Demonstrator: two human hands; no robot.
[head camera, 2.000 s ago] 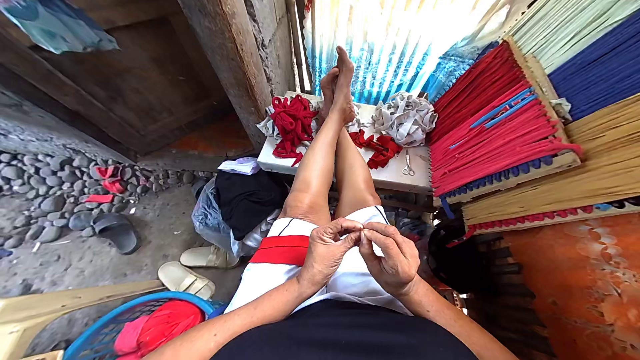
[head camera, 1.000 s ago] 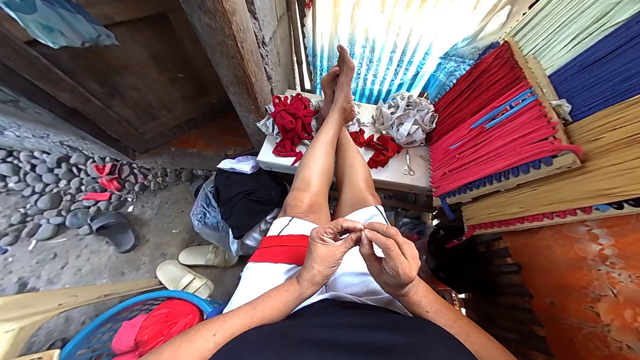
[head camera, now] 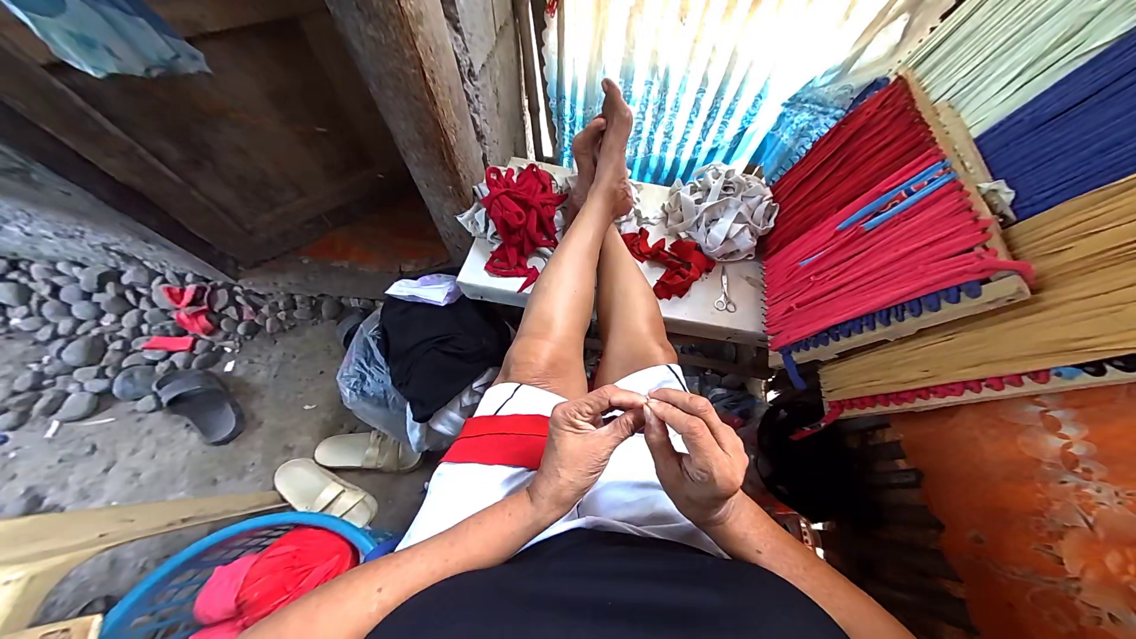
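Note:
My left hand [head camera: 586, 444] and my right hand [head camera: 697, 453] meet above my lap, thumb and fingertips pinched together. Something tiny and pale may be between the fingertips, too small to identify. A red fabric strip [head camera: 497, 440] lies across the thigh of my white shorts, left of my left hand. Beyond my knees, a white bench [head camera: 745, 302] carries my crossed feet, a bundle of red fabric strips [head camera: 524, 213], a heap of pale grey strips [head camera: 721, 211], a smaller red heap [head camera: 676, 266] and small metal scissors [head camera: 725, 290].
Wooden frames strung with red fabric strips [head camera: 887, 204] and tan strips [head camera: 976, 293] lean at the right. A blue plastic basket [head camera: 169, 568] with red cloth stands lower left. Beige slippers [head camera: 327, 493], a dark slipper [head camera: 200, 406] and a bag with black cloth [head camera: 435, 351] are on the ground.

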